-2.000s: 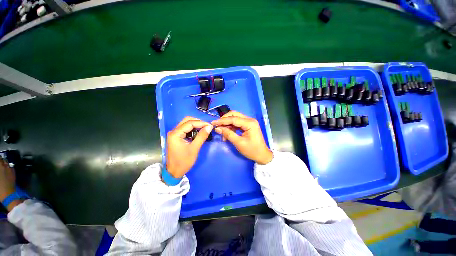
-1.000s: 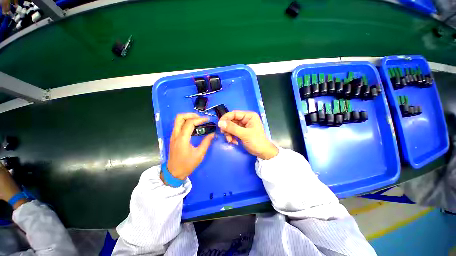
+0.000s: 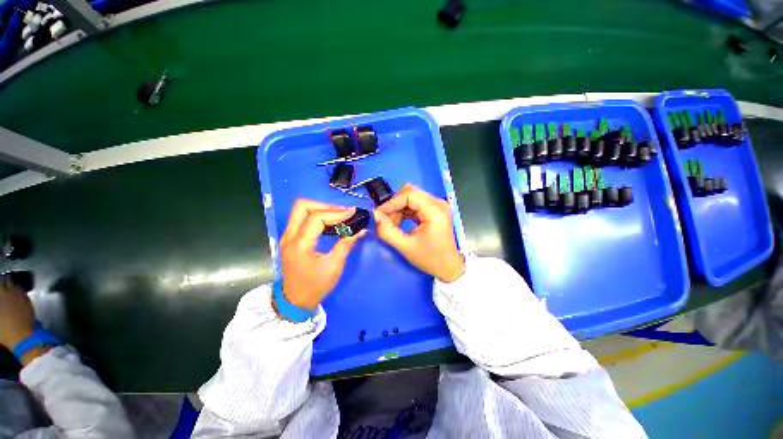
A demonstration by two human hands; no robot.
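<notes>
My left hand [image 3: 311,257], with a blue wrist band [image 3: 293,305], holds a black housing [image 3: 352,225] with a bit of green showing, above the blue work tray [image 3: 378,334]. My right hand [image 3: 421,233] is at the housing's right end, thumb and fingertips together; whether something tiny is between them cannot be told. Several black units with thin silver leads lie in the upper tray, one [image 3: 367,141] at the back and one [image 3: 378,190] just beyond my right fingertips. Tiny dark parts [image 3: 362,335] lie near the tray's front edge.
Right-hand trays [image 3: 601,279] [image 3: 725,240] hold rows of green-and-black units [image 3: 582,202]. The green conveyor belt [image 3: 300,60] behind a pale edge carries a few black units [image 3: 451,13]. At the left edge, another person's hand [image 3: 15,315] is near dark parts on the bench.
My hands parted from their close pinch, and my right fingertips are at the housing's right end. The housing is now more visible in my left hand. Units on the belt moved left.
</notes>
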